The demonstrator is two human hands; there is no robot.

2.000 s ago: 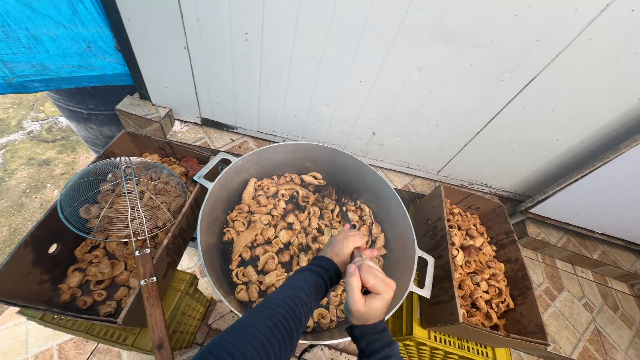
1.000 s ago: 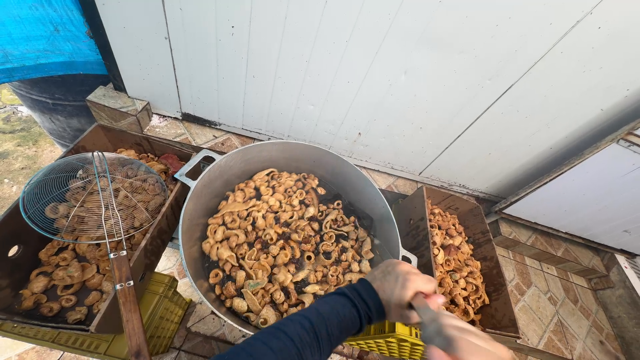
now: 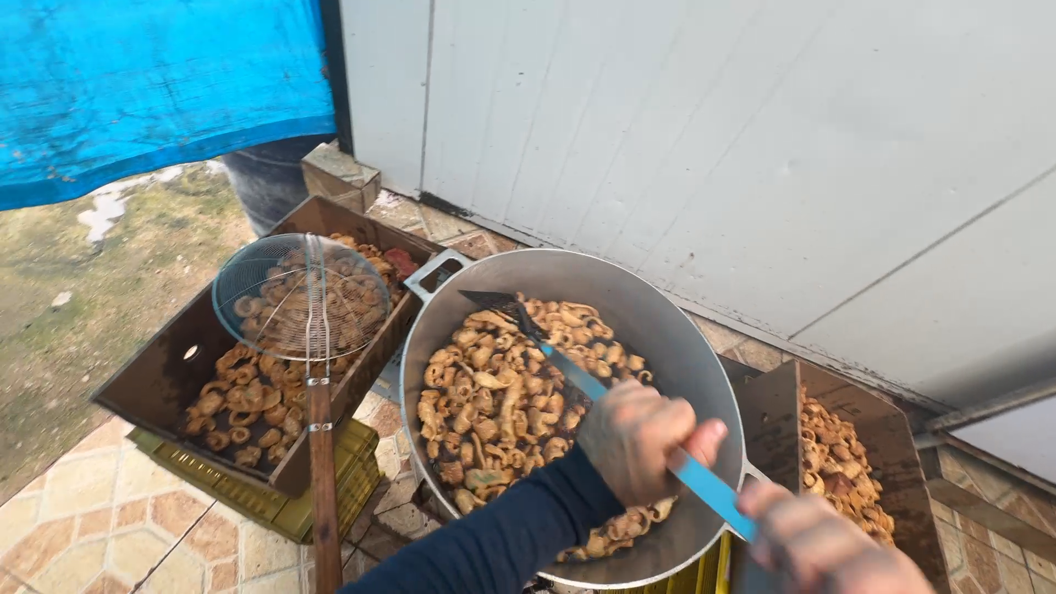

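Note:
A large metal pot (image 3: 701,363) holds many curled, golden-brown fried pieces (image 3: 487,412) in dark liquid. A long tool with a blue handle (image 3: 577,371) and a dark perforated head (image 3: 495,305) slants across the pot, its head by the upper left inner wall. My left hand (image 3: 643,437), below a dark blue sleeve, grips the handle over the pot's right half. Farther down the shaft, beyond the pot's lower right rim, my right hand (image 3: 825,536) is closed around it, blurred. The handle's end is hidden.
Left of the pot, a wire skimmer (image 3: 301,297) with a wooden handle lies over a cardboard box (image 3: 157,388) of fried pieces, on a yellow-green plastic crate (image 3: 346,470). Another cardboard box (image 3: 899,445) of pieces stands right. A pale panel wall (image 3: 660,124) rises behind; a blue tarp (image 3: 157,91) hangs left.
The tool's perforated head now shows at the pot's upper left. My hands have moved apart along the handle since the oldest frame. The view has shifted toward the left.

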